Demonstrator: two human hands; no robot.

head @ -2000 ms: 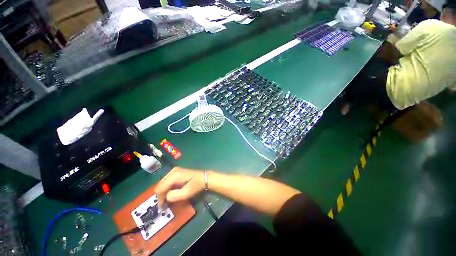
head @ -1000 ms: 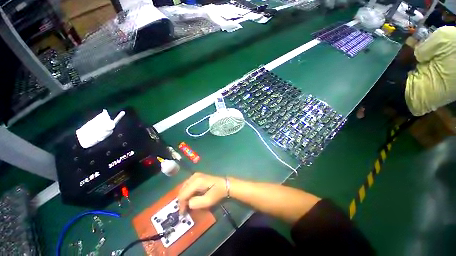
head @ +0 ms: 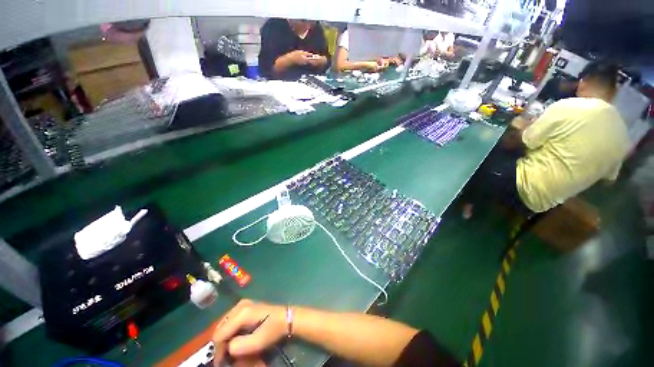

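Observation:
My right hand [head: 251, 333] reaches in from the lower right, fingers bent down over the assembly jig. A thin dark tool, which looks like tweezers [head: 262, 322], sticks up from its grip; the tip is hidden. The jig's white plate [head: 198, 356] shows only at its upper corner, cut off by the bottom edge. The orange-brown base block [head: 172, 358] is mostly cut off too. The module in the jig is out of the picture. My left hand is not in view.
Left stands the black power supply box [head: 107, 287] with a white tissue [head: 102, 233] on it. Beside it are a white bottle [head: 203, 292] and red packet [head: 235, 269]. A fan [head: 290, 223] and a tray of dark modules [head: 366, 215] lie beyond. A person in yellow [head: 566, 154] sits right.
The view has tilted up, so the jig has slid down out of the picture and people across the bench now show. My right hand stays at the jig with the thin tool.

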